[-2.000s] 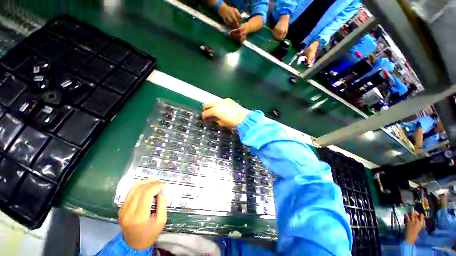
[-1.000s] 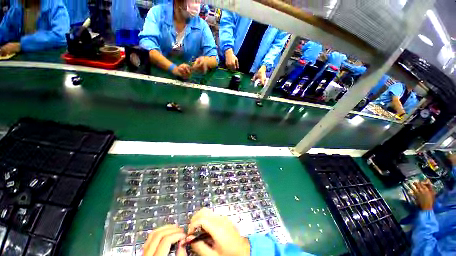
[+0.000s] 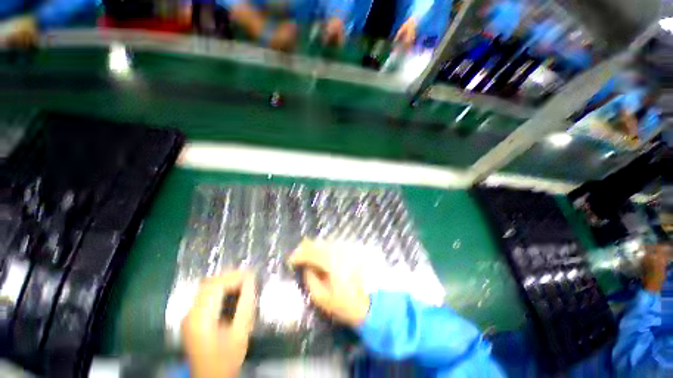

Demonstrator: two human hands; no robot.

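The frame is blurred. The clear blister tray (image 3: 243, 214) lies in front of me, with rows of small dark parts and strong glare on its lower half. My left hand (image 3: 220, 314) is over the tray's lower left, with a small dark thing (image 3: 230, 303) between thumb and fingers, likely a black housing. My right hand (image 3: 332, 280) is over the tray's lower middle, its fingers bent. Blur hides whether it holds anything. The two hands are apart.
A large black blister tray (image 3: 88, 184) lies at the left, and another black tray (image 3: 546, 273) at the right. A white rail (image 3: 317, 164) runs behind the clear tray, with a green conveyor (image 3: 221, 122) beyond. A slanted post (image 3: 539, 118) stands at right. A neighbour's hand (image 3: 655, 267) shows far right.
My hands were together at the tray's near part and have moved apart, the right one to the right. The view has shifted, so the trays and rail appear higher.
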